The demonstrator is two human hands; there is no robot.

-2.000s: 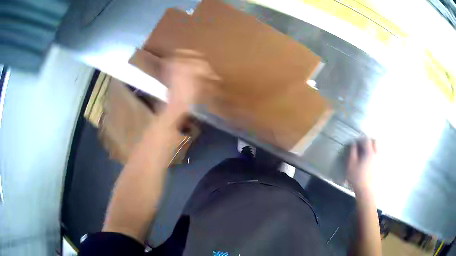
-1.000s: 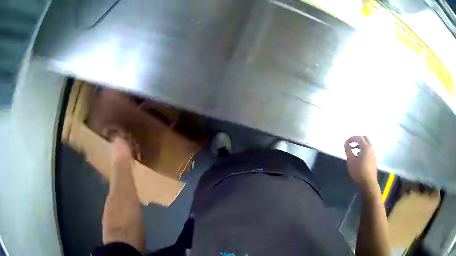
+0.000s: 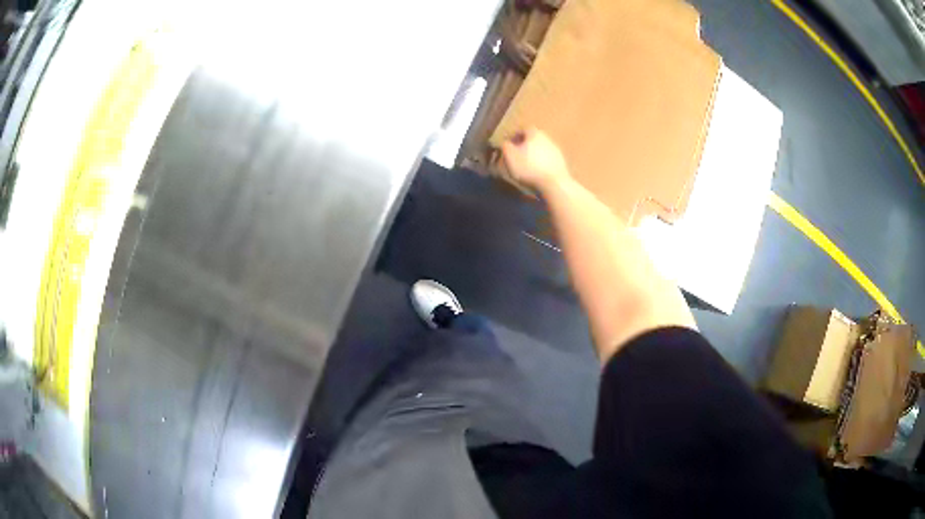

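A flat tan bag body panel [image 3: 619, 91] with stepped notches at its corners lies on top of a stack at the upper right, beside the table. My right hand [image 3: 532, 160] reaches to the panel's near left edge, with the fingertips closed on that edge; the grip is slightly blurred. My left hand is not in view. A white board [image 3: 745, 152] lies under the stack and sticks out at its right.
The shiny metal table [image 3: 243, 233] fills the left, with a yellow strip [image 3: 71, 243] along its far side. Cardboard-coloured boxes or brown panels [image 3: 827, 355] stand on the grey floor at the lower right. Yellow floor lines [image 3: 822, 243] run at the right. My shoe [image 3: 436, 302] is beside the table.
The view has swung right, to the stack beside the table. My right hand has moved from the table's edge to the top panel. My left hand has left the view, with the left-side stack.
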